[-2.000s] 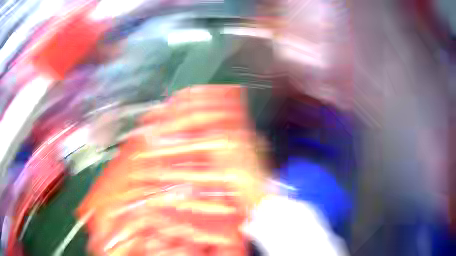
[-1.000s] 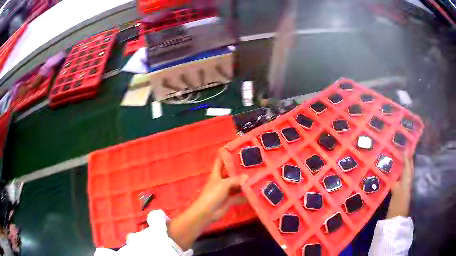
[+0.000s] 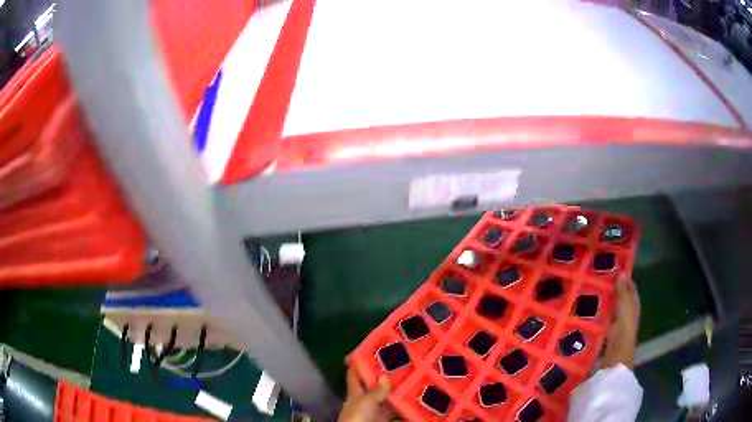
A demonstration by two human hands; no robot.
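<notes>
An orange-red compartment tray [image 3: 474, 338] is held tilted in front of me, with a black square unit in many of its pockets. A few unit faces reflect pale. My left hand [image 3: 365, 399] grips the tray's lower left corner and is cut off by the bottom edge. My right hand [image 3: 624, 325] grips the tray's right side, with a white sleeve below it. The tray's far end reaches the underside of the raised shelf [image 3: 354, 196]. Its lowest part is cut off by the picture's edge.
A grey post [image 3: 185, 189] slants down on the left, in front of orange-red trays [image 3: 66, 206]. A pale and blue box [image 3: 157, 317] with black leads and a white cable stands on the green bench [image 3: 346, 280]. Paper slips lie nearby. Another orange-red tray [image 3: 107, 405] shows at lower left.
The view has moved up and closer to the shelf, whose frame now fills the top. The loaded tray is still in both hands, now below the shelf edge. The bench tray has slid to the lower left.
</notes>
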